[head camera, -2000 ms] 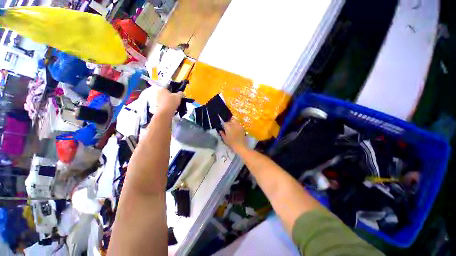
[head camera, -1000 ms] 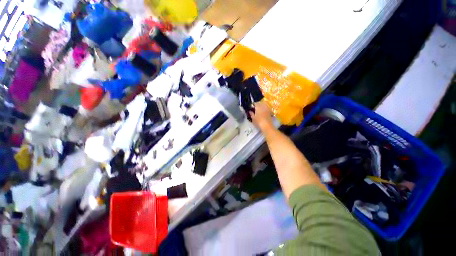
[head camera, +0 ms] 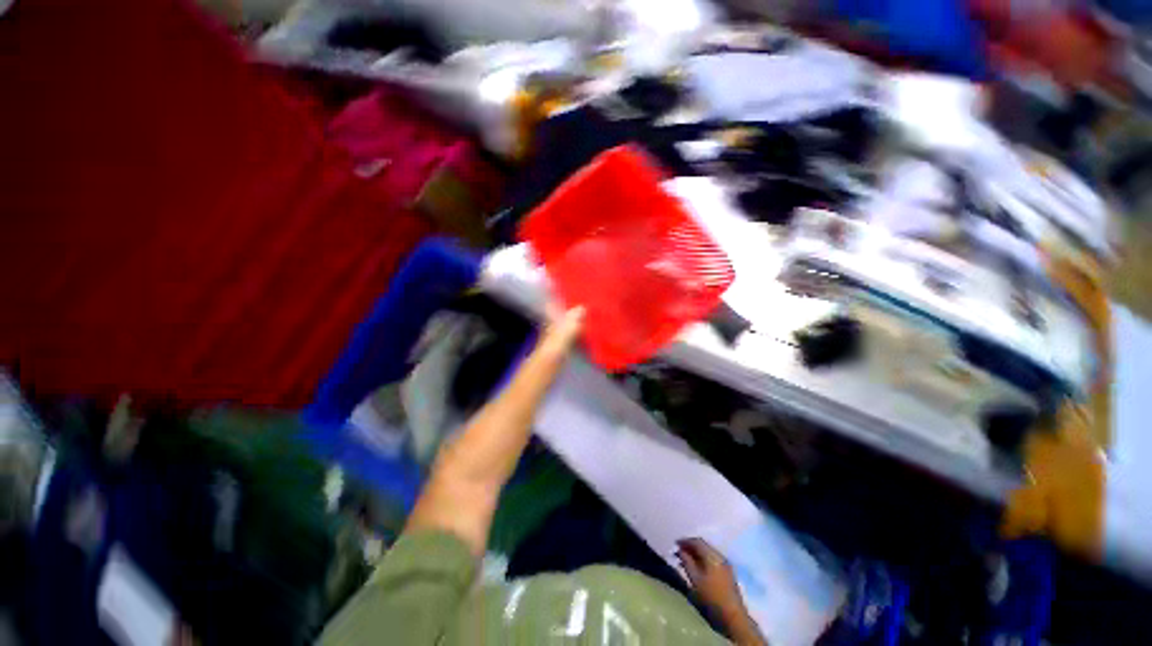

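Observation:
The picture is blurred. A red plastic basket [head camera: 632,259] is at the left end of the white sewing table [head camera: 809,391], and its open inside shows. My left hand [head camera: 560,338] is at the basket's near edge and seems to grip it; the fingertips are hard to make out. My right hand [head camera: 705,565] is low in front of my body, small and blurred, over a pale board. I see nothing clear in it. Small black fabric pieces [head camera: 830,341] lie on the table to the right of the basket.
The white sewing machine [head camera: 935,284] is right of the basket. Crumpled white and black parts [head camera: 790,88] lie behind. A blue crate [head camera: 379,341] stands on the left below the table, beside a large dark red surface [head camera: 164,215]. A pale board [head camera: 657,454] is below the table.
The view has swung left to the basket. My left hand, out of view one second ago, is now at it. My right hand has left the black pieces and is near my body.

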